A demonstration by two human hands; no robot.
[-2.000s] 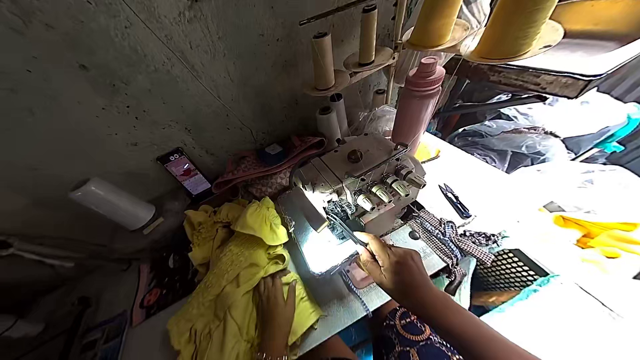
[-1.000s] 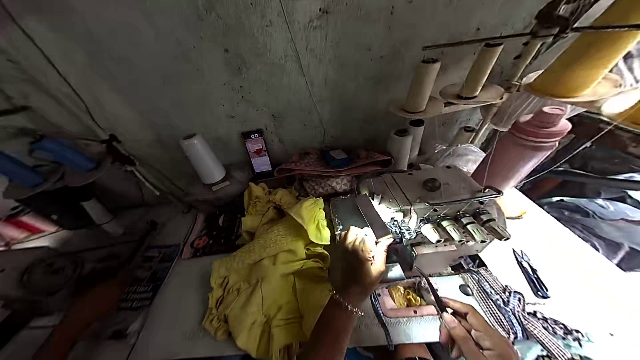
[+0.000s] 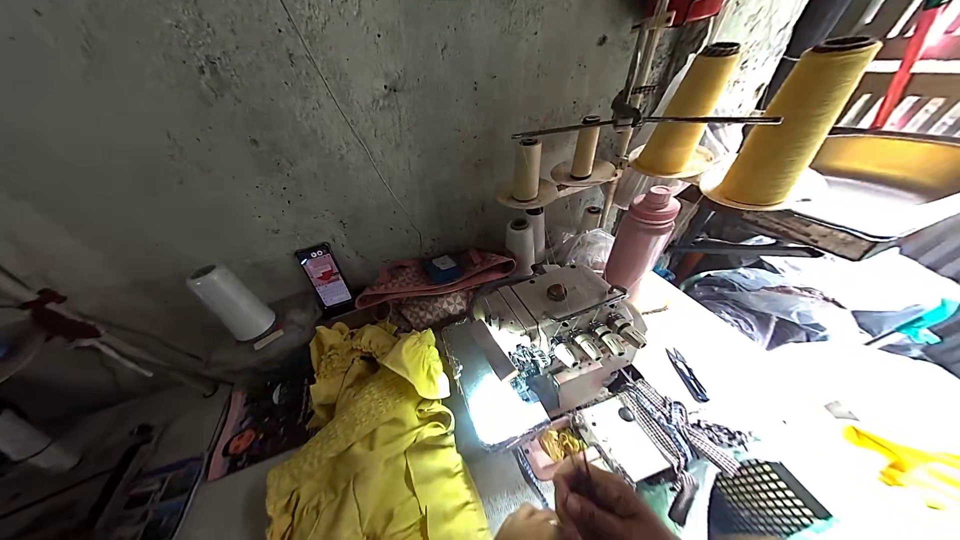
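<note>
An overlock sewing machine [image 3: 555,307] sits in the middle with its front cover [image 3: 622,435] swung down and its work area brightly lit. Below it, my right hand [image 3: 604,502] pinches a thin dark tool, perhaps tweezers, by a small pink tray [image 3: 536,459] holding yellow thread scraps [image 3: 562,444]. My left hand [image 3: 527,523] is close beside it at the bottom edge, partly cut off; whether it holds anything cannot be told. A yellow ruffled garment [image 3: 382,450] lies left of the machine.
Thread snips [image 3: 686,373] lie right of the machine, near checked fabric strips [image 3: 660,420] and a black plastic basket [image 3: 769,495]. Behind stand a pink bottle [image 3: 641,240] and yellow thread cones [image 3: 802,124]. A phone [image 3: 325,277] leans at the wall by a white cone [image 3: 231,301].
My left hand has moved from the machine's presser area down beside my right hand. The cover, closed two seconds ago, now shows folded down. The view has shifted.
</note>
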